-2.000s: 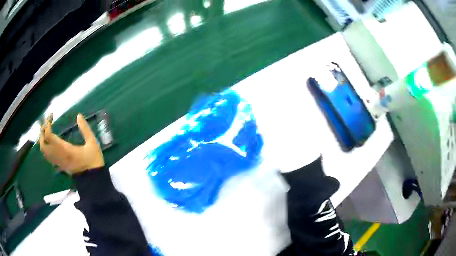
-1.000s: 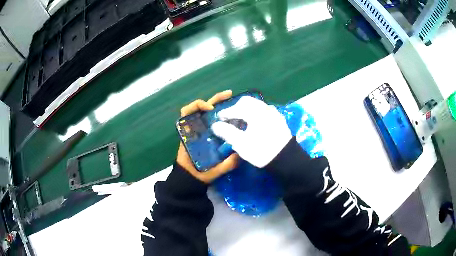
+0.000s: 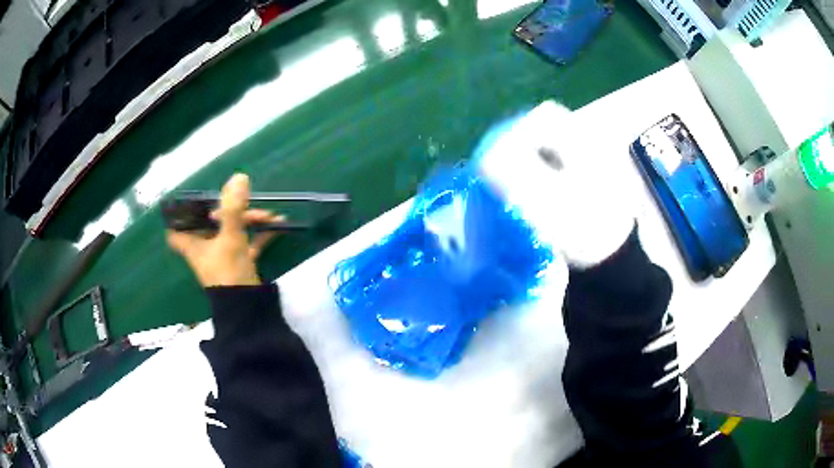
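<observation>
My bare left hand [image 3: 226,233] holds a dark phone frame [image 3: 297,208], seen nearly edge-on and blurred, above the green belt at left. The frame's left end lies at my fingers and the rest sticks out to the right. My right hand [image 3: 553,187], in a white glove, is blurred beside the heap of peeled blue film [image 3: 416,302]. A blue piece of film shows at its fingertips, over the heap; whether the fingers grip it is unclear. The heap lies on the white cover.
Green belt [image 3: 384,119] runs across behind the white cover [image 3: 338,347]. A phone unit [image 3: 562,27] lies on the belt at top. Another phone unit [image 3: 695,201] lies at right by the pale machine [image 3: 777,101]. An empty frame [image 3: 80,324] is at left. Black trays [image 3: 119,82] stand beyond the belt.
My hands were together on a phone unit; now they are apart. My left hand has moved left with a frame, my right hand right to the film. A phone unit now shows on the belt at top.
</observation>
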